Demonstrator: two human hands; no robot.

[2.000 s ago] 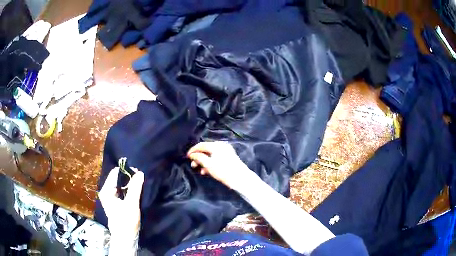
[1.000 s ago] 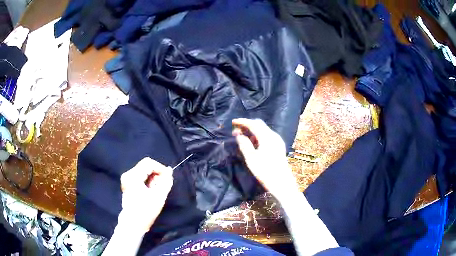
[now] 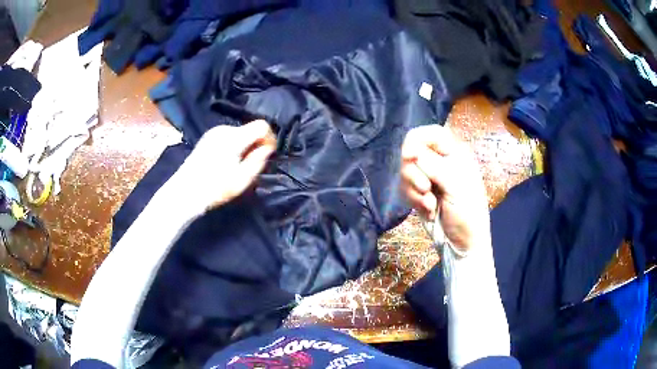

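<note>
The dark navy jacket lies on the table with its shiny crinkled lining (image 3: 338,137) facing up and a small white label (image 3: 426,91) at the lining's right. My left hand (image 3: 227,162) is raised over the jacket's left part, fingertips pinched together; whether it holds a needle or thread cannot be seen. My right hand (image 3: 443,187) is curled at the jacket's right edge. Pale thread (image 3: 445,252) hangs from it along the wrist, and the hand seems closed on this thread. No needle can be made out.
White fabric pieces (image 3: 65,101), yellow scissor handles (image 3: 39,189) and a machine's black cord (image 3: 45,241) are at the left on the brown table (image 3: 137,122). A blacker garment (image 3: 468,43) lies at the back right, with navy garments (image 3: 576,209) at the right.
Both hands have moved up and farther apart. The thin pale line at my left fingertips no longer shows, and pale thread now hangs at my right wrist. The brass-coloured tool is no longer visible.
</note>
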